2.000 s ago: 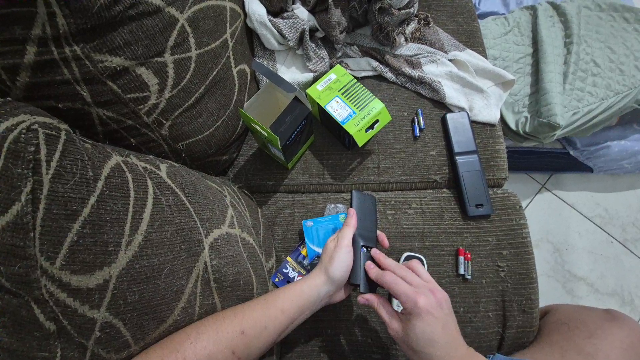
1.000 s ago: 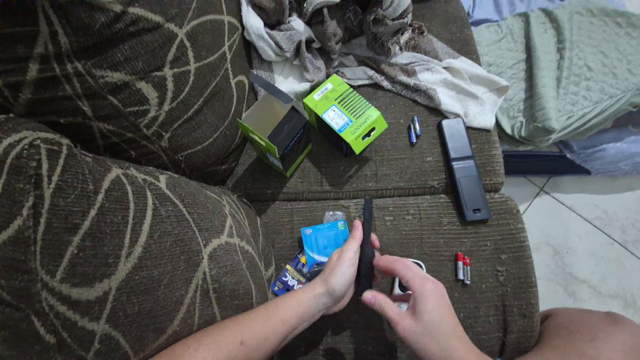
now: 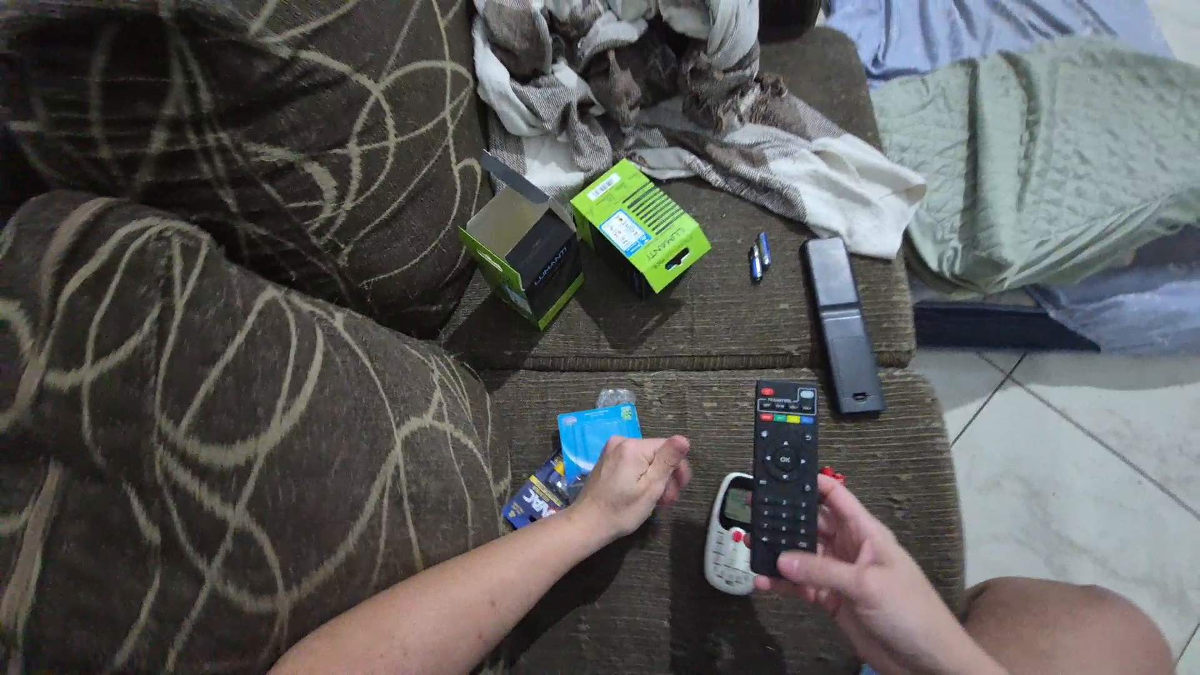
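Observation:
In the head view a slim black remote control (image 3: 786, 483) is held near its lower end by my right hand (image 3: 848, 562), its button side facing up. My left hand (image 3: 637, 483) is loosely curled to its left; whether something is inside cannot be told. Beside that hand lie a light blue blister card (image 3: 586, 433) and a dark blue battery package (image 3: 536, 495). A white remote control with a small display (image 3: 729, 553) rests on the sofa, partly hidden behind the black one. Red-ended batteries (image 3: 831, 475) show only partly behind my right hand.
Farther back on the sofa seat (image 3: 675, 328) stand an open green-and-black box (image 3: 525, 253) and a second green box (image 3: 647, 225). Two blue batteries (image 3: 759, 256) and a larger black remote (image 3: 844, 328) lie to their right. A plaid blanket (image 3: 797, 169) is bunched behind.
The black remote, earlier in both hands and then seen edge-on, now shows its buttons in my right hand alone. My left hand has let go of it and stands apart to the left.

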